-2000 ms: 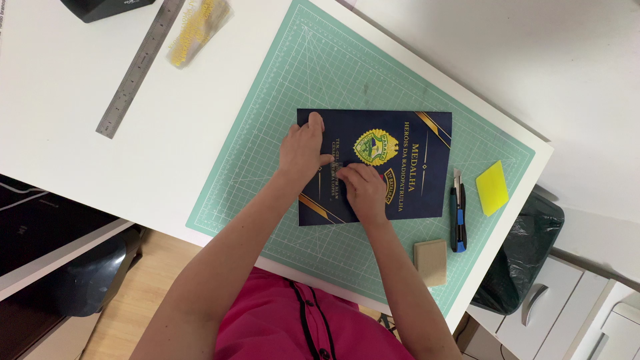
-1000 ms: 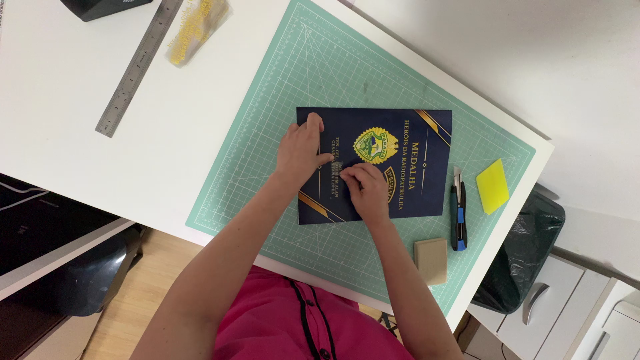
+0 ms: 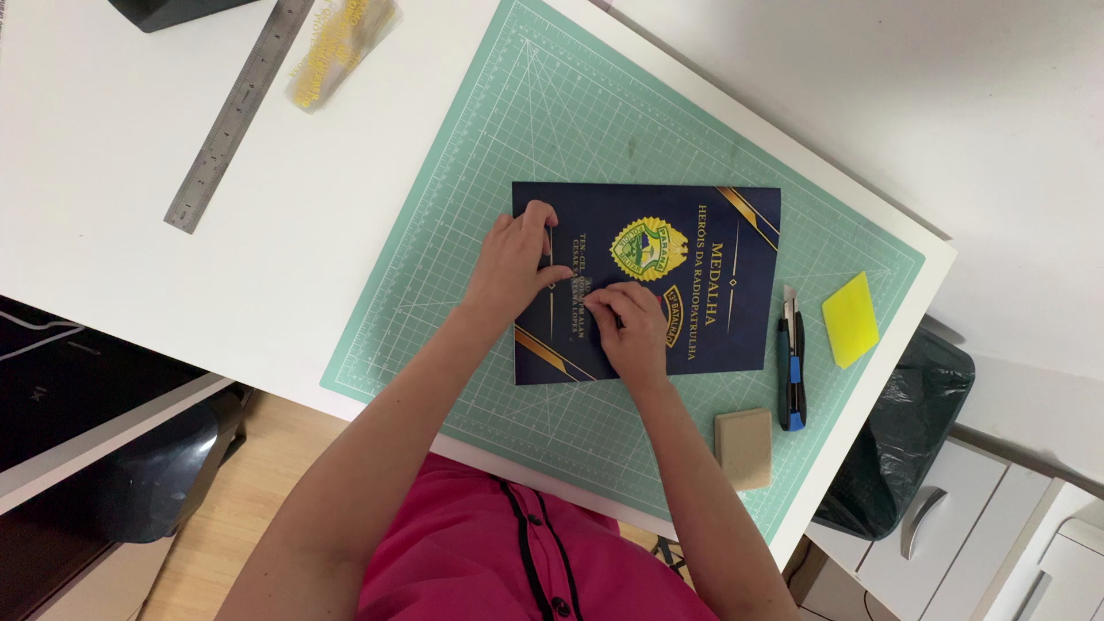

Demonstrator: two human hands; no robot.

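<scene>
A dark blue printed cover (image 3: 638, 194) with gold stripes, a yellow crest and gold lettering lies flat on the green cutting mat (image 3: 569, 112). My left hand (image 3: 516, 263) rests on the cover's left part with fingers spread, its thumb beside the lettering. The fingertips of my right hand (image 3: 631, 328) are pinched together at the small lettering, just right of my left thumb; whether they hold anything is too small to tell. Right of the cover lie a utility knife (image 3: 792, 362) with its blade out and a yellow plastic squeegee card (image 3: 850, 319). A beige block (image 3: 743, 448) sits below them.
A steel ruler (image 3: 237, 112) and a clear strip with yellow lettering (image 3: 341, 52) lie on the white table (image 3: 112, 172) at the left. Part of a black object (image 3: 172, 10) shows at the top left. A bin with a black liner (image 3: 906, 431) stands beyond the right table edge.
</scene>
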